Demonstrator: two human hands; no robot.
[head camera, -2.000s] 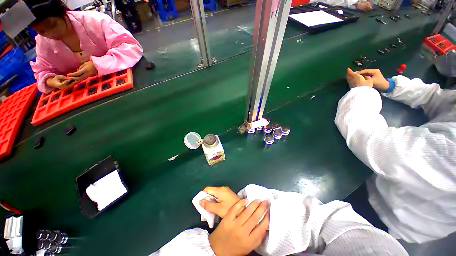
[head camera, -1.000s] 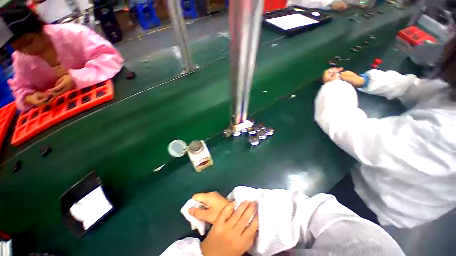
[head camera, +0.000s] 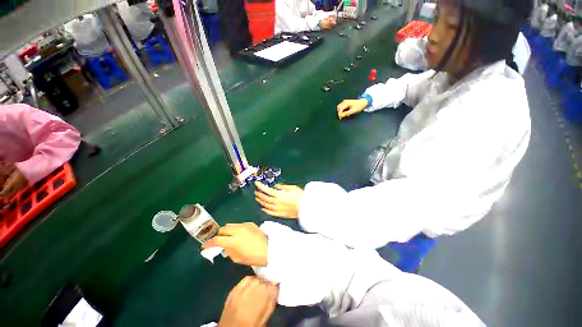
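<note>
My right hand (head camera: 239, 243) is just right of the small open jar (head camera: 200, 225), its fingers close against the jar's lower side. It holds a white wipe (head camera: 212, 253), which shows below the fingertips. The jar's round whitish lid (head camera: 165, 221) is flipped open to its left. My left hand (head camera: 251, 303) is at the bottom edge beside my right sleeve, back of the hand up. Its fingertips are hard to make out, and I cannot tell whether it holds anything.
A neighbour's hand (head camera: 281, 199) reaches to a cluster of silver-rimmed discs (head camera: 271, 174) by the metal post (head camera: 217, 96). A black box with white wipes (head camera: 82, 314) is lower left. A red compartment tray (head camera: 38, 201) is far left. A black tray with white paper (head camera: 281, 51) lies across the bench.
My view has turned right. My hands have separated; the right has moved to the jar with the wipe. The right-hand neighbour has turned and reached to the discs.
</note>
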